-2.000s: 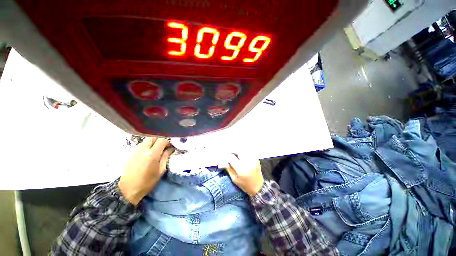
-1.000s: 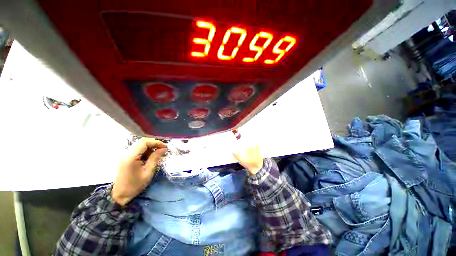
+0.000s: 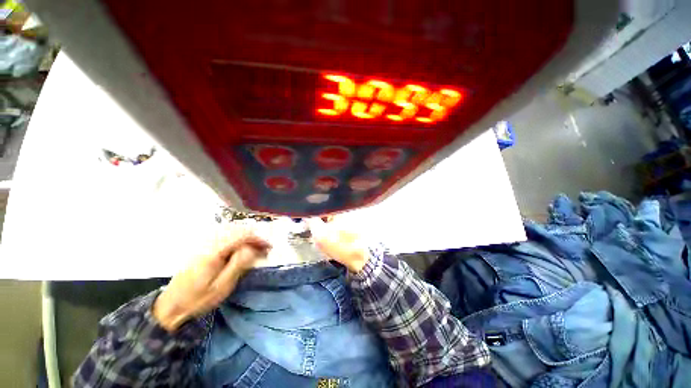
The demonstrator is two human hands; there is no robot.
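The machine head (image 3: 303,136) with its red panel fills the top middle and hides part of the work. Light blue jeans (image 3: 295,318) lie on the lap, their waistband (image 3: 292,276) along the table edge. My left hand (image 3: 208,279) is above the jeans' left side, thumb and fingers close together, blurred; I cannot tell if it holds anything. My right hand (image 3: 339,241) reaches to the working point under the head, fingertips overexposed and partly hidden. Small dark pieces (image 3: 239,215) lie on the table left of the working point.
The white table (image 3: 83,220) spans the middle, with small dark and red items (image 3: 127,158) at its left. A large heap of blue denim (image 3: 576,303) lies at right. A blue object (image 3: 504,134) is by the table's right edge. Bags show at top left.
My right hand has moved left from the table to the working point. My left hand has drawn back slightly from it. The waistband now lies flatter, and the view has shifted. The counter display looks unchanged.
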